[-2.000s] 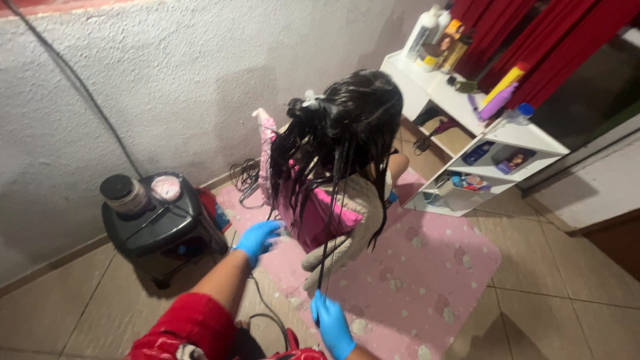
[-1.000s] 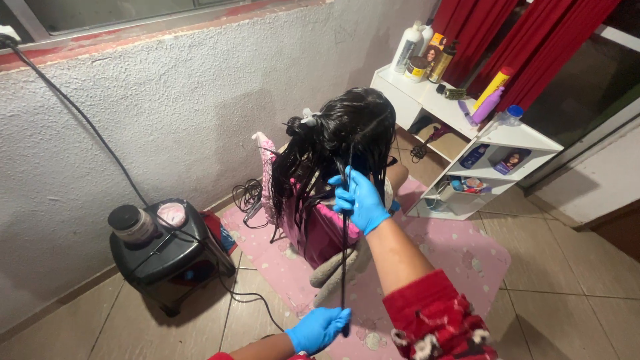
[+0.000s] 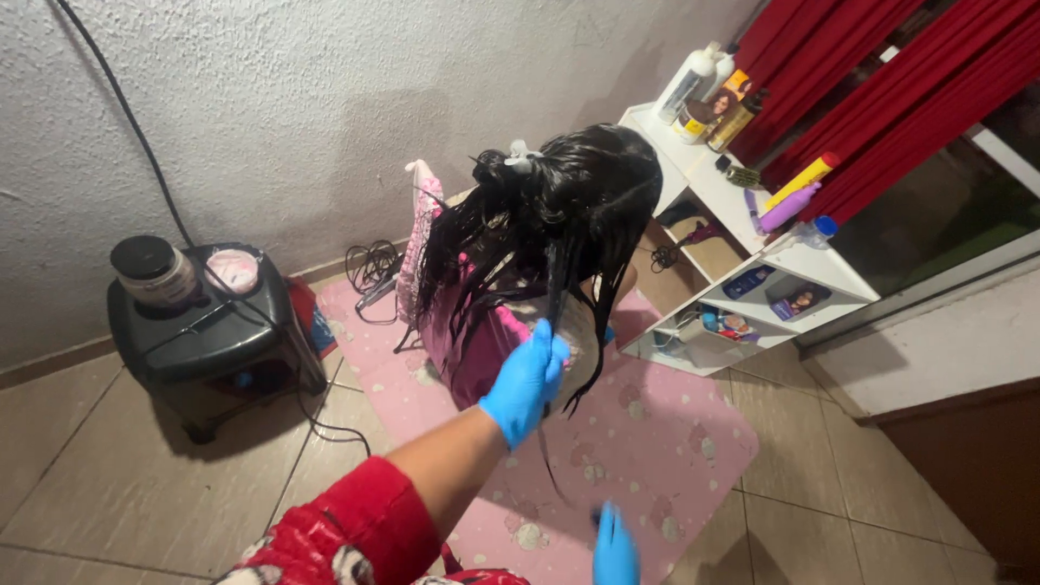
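Observation:
A seated person with long, wet black hair (image 3: 601,179) has part of it gathered in a pale clip (image 3: 521,156). My left hand (image 3: 526,386), in a blue glove, is closed around a hanging strand below the head, and a thin end of hair trails beneath it. Low at the bottom edge is my right hand (image 3: 615,544), also gloved in blue and blurred. A small dark thing shows at its fingertips; what it is cannot be told.
A black stool (image 3: 215,341) at left bears a dark-lidded jar (image 3: 154,272) and an open pink-white tub (image 3: 233,270). A cable (image 3: 122,106) runs over it. At right stands a white shelf unit (image 3: 715,191) with bottles. A pink mat (image 3: 601,463) lies on the tiles.
My left hand has moved up from the low end of the strand to higher on the hair. My right hand, which was on the strand near the head, has come down to the bottom edge.

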